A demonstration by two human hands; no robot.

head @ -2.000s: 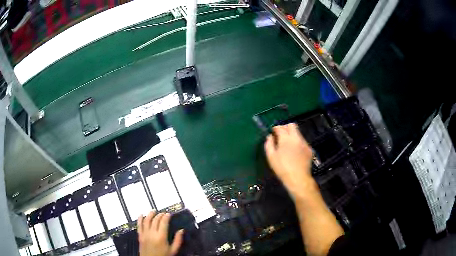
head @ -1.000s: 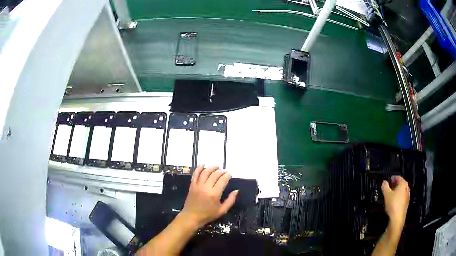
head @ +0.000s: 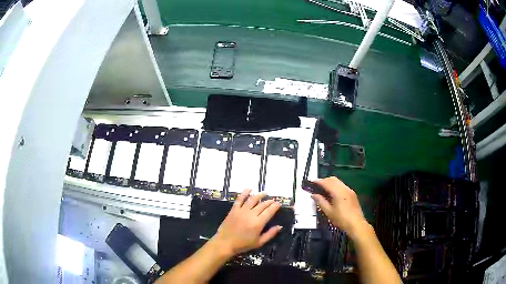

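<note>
A row of phone middle frames point(head: 213, 163) lies side by side on the white infeed track point(head: 307, 213), their lower ends showing gold specks. My left hand point(head: 249, 223) rests over the lower edge of the row, fingertips at the right-hand frames, above a black cover point(head: 208, 213). My right hand point(head: 343, 206) pinches the lower end of a dark phone middle frame point(head: 312, 156), seen nearly edge-on and tilted at the track's right end. Whether my left fingers grip anything cannot be told.
Blister trays point(head: 433, 222) are stacked at right. A black mat point(head: 252, 112) lies behind the row. A black holder point(head: 344, 87) stands by a white post. Single frames point(head: 223, 59) lie on the green surface. A loose dark piece point(head: 132, 247) is at lower left. White machine housing point(head: 52, 105) is at left.
My right hand has moved left from the tray stack to the track's end and now holds a frame. Another frame lies at the row's right end. My left hand has moved slightly right.
</note>
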